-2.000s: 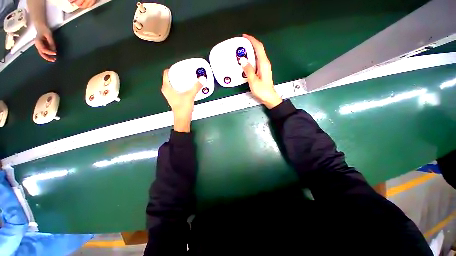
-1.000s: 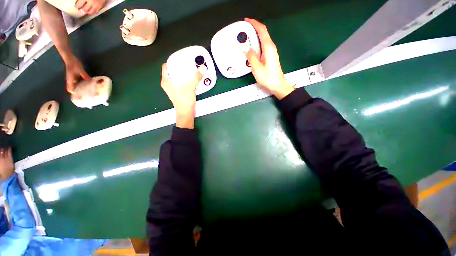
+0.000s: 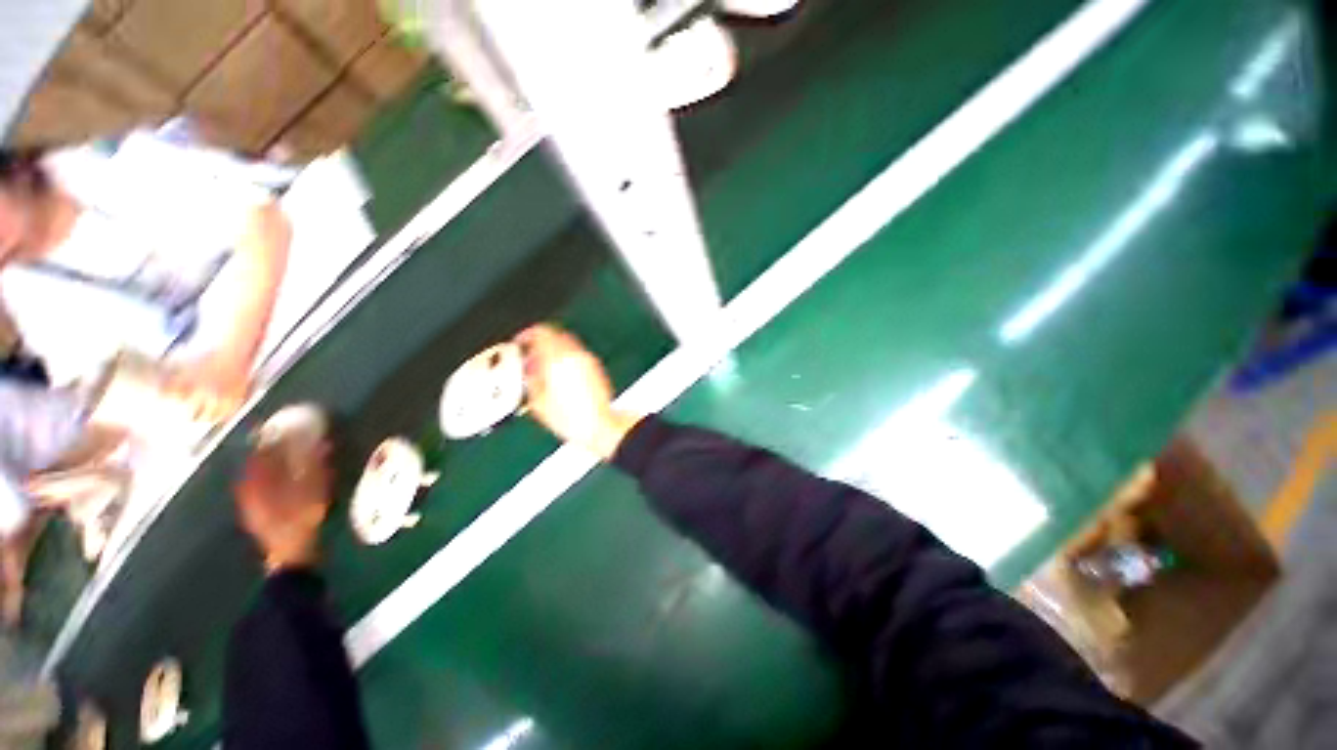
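Note:
My left hand (image 3: 285, 498) is blurred over the dark green belt, with its fingers around a whitish electronic unit (image 3: 295, 427). My right hand (image 3: 565, 385) has its fingers on the right edge of another white unit (image 3: 483, 391), which is at the belt; whether it is lifted is unclear. A cream unit (image 3: 387, 491) lies on the belt between my hands, its two pegs pointing right. Another unit (image 3: 161, 699) lies at lower left. No lit display shows.
A white guide rail (image 3: 880, 201) borders the glossy green worktop (image 3: 821, 366). A wide white post (image 3: 631, 183) slants up from it. More units (image 3: 689, 65) lie beyond the post. A person in white (image 3: 161, 264) sits across. Cardboard boxes (image 3: 220, 73) stand behind; an open box (image 3: 1173, 572) is at lower right.
The view has swung and tilted. My hands, side by side on two units before, are now apart, with a third unit between them. The other person's hand no longer reaches over the belt.

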